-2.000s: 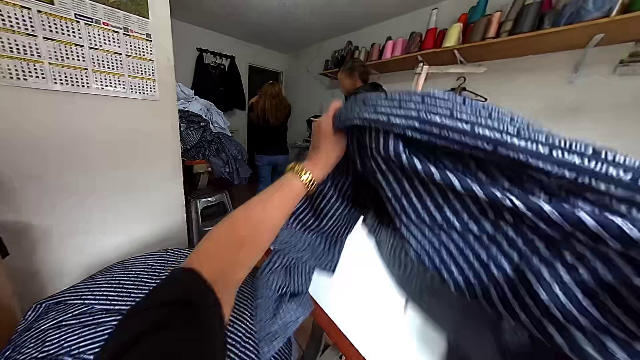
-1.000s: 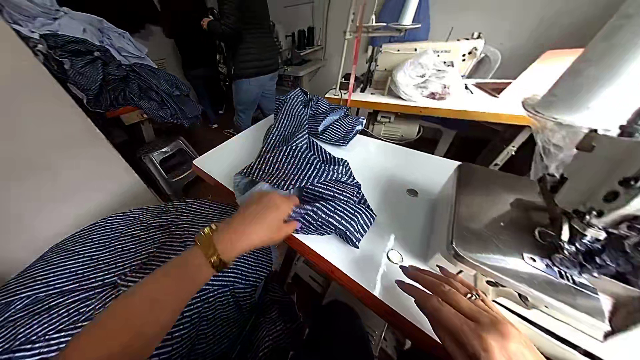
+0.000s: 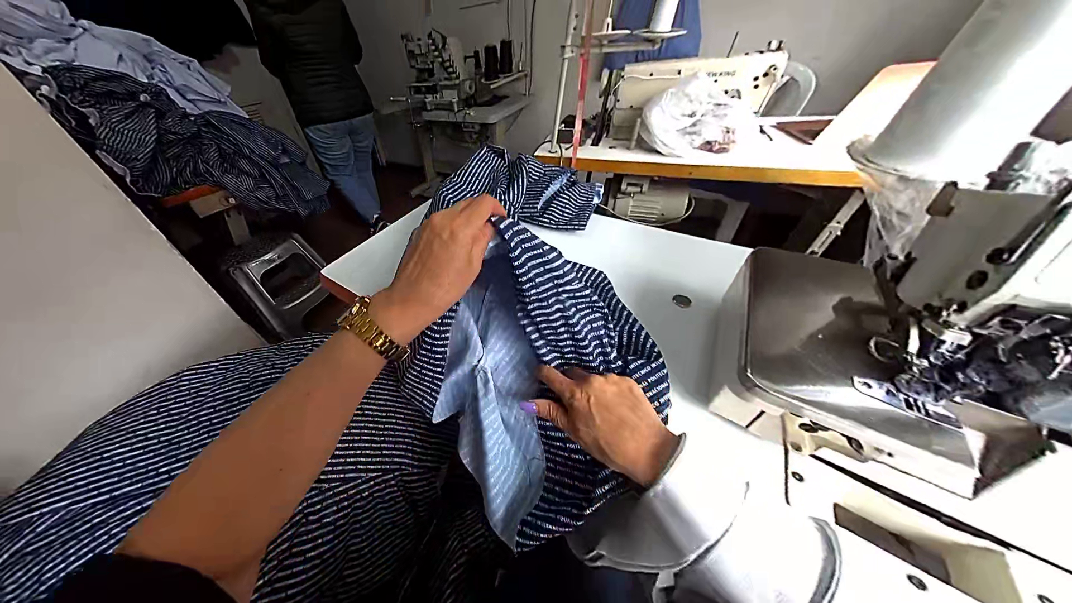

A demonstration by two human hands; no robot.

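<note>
A navy garment with white printed stripes (image 3: 561, 293) lies over the near left part of the white sewing table (image 3: 653, 260) and hangs past its edge. My left hand (image 3: 448, 260), with a gold watch at the wrist, grips the garment's edge near its upper part. Lower down, my right hand (image 3: 599, 419) pinches the cloth at an opening, where the pale blue inner side (image 3: 494, 394) shows. More striped cloth (image 3: 318, 452) is spread across my lap at the left.
An industrial overlock machine (image 3: 938, 360) with a metal plate stands at the right. Behind are another sewing machine (image 3: 695, 84) with a plastic bag (image 3: 691, 117), and a person (image 3: 322, 100) standing. At the left are a metal stool (image 3: 280, 280) and piled garments (image 3: 184, 142).
The garment, held up in the air two seconds ago, now lies on the table. My right hand has moved from the bare table edge onto the cloth, and the pale inner side is opened out.
</note>
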